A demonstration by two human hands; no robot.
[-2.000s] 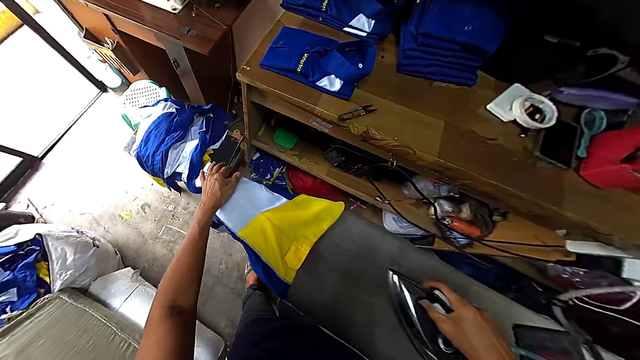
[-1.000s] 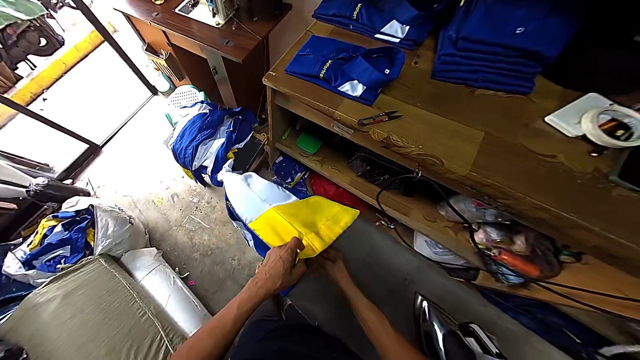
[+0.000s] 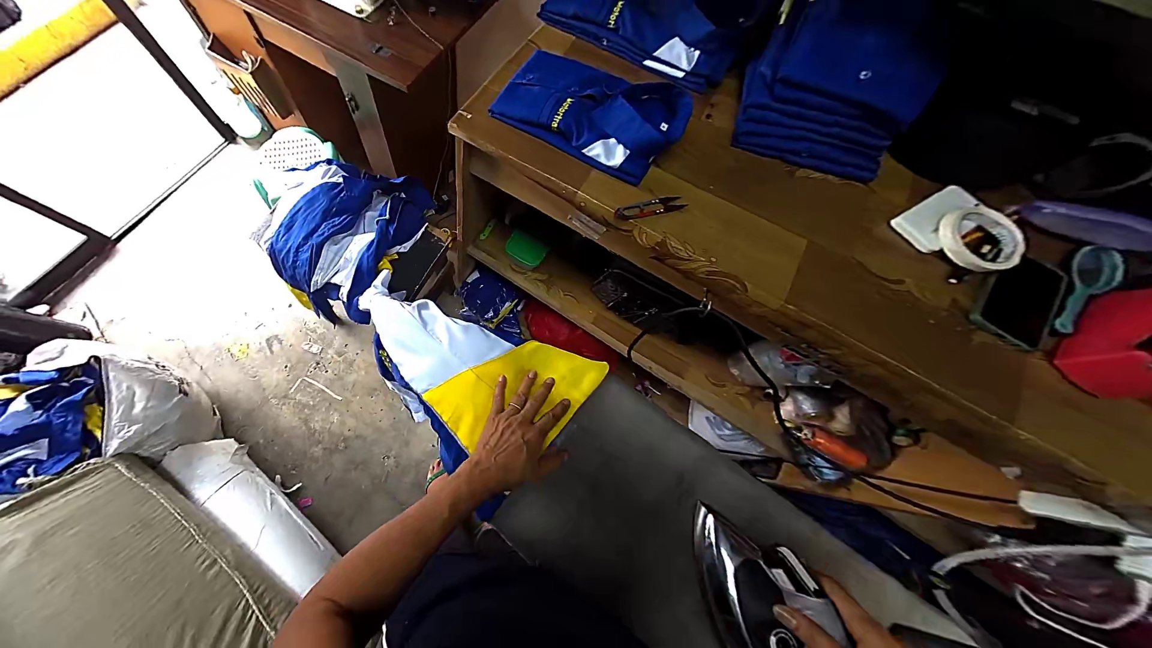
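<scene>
A garment with white, yellow and blue panels (image 3: pixel 450 346) lies over the narrow end of a grey padded ironing board (image 3: pixel 621 468). My left hand (image 3: pixel 517 441) rests flat on its yellow panel, fingers spread, one bearing a ring. At the lower right my right hand (image 3: pixel 841 621) is closed around the handle of an electric iron (image 3: pixel 733 576), which sits on the board's grey surface, apart from the garment. Part of the right hand is cut off by the frame's lower edge.
Folded blue shirts (image 3: pixel 589 117), thread snips (image 3: pixel 650 208) and a tape roll (image 3: pixel 981 238) lie on a wooden shelf unit (image 3: pixel 810 270). A black cord (image 3: pixel 765 369) hangs before it. Rumpled garments (image 3: pixel 342 234) are heaped on a stool. A stuffed sack (image 3: pixel 153 405) stands left.
A second ago both hands were at the yellow panel; now the left lies flat on it and the right has moved over to the iron and taken its handle.
</scene>
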